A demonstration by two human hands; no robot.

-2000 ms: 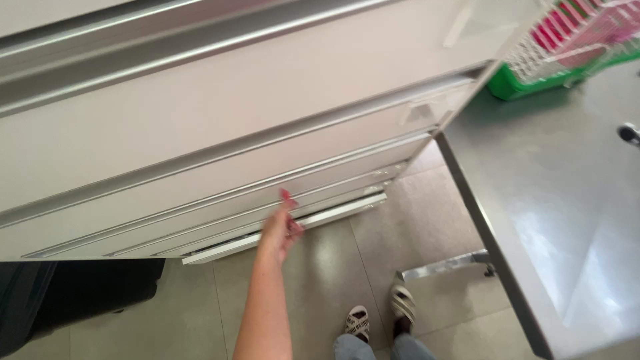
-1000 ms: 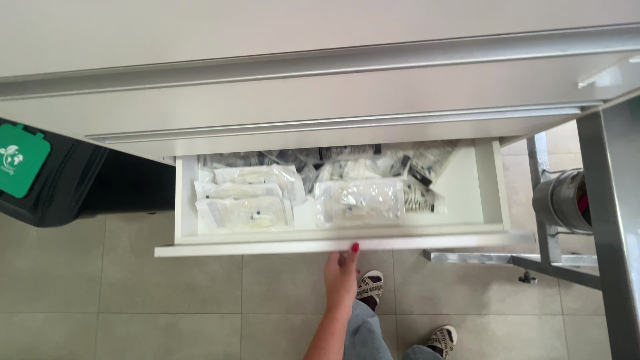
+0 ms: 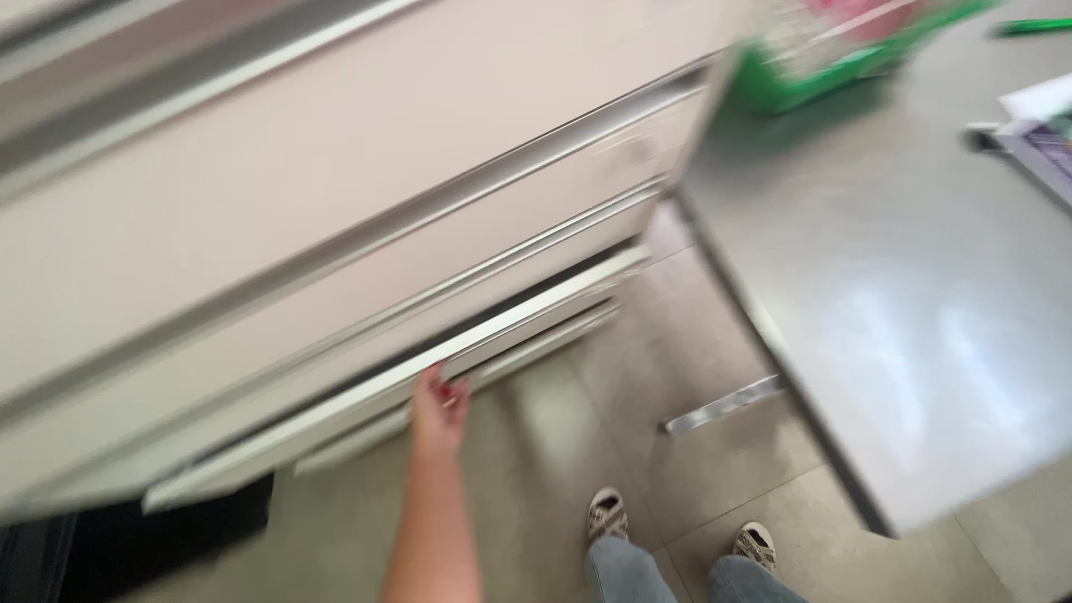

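Observation:
My left hand is at the front of a slightly pulled-out white drawer, low in a pale cabinet. One red-nailed fingertip meets the drawer's upper edge, while the other fingers bend to the right. Blur hides whether they grip it. Just below, another drawer stands slightly out. The contents of both are hidden from this angle. My right hand is out of the frame.
A metal table with a dark edge stands to the right, bearing a green-and-white basket and a printed item. Below it juts a metal bar. A black object is at the lower left. My sandalled feet are on the tiled floor.
A second ago a drawer stood well out, showing clear-wrapped packets, with my left hand at its front edge. Now the drawer at my hand is only slightly out. The view has swung and tilted.

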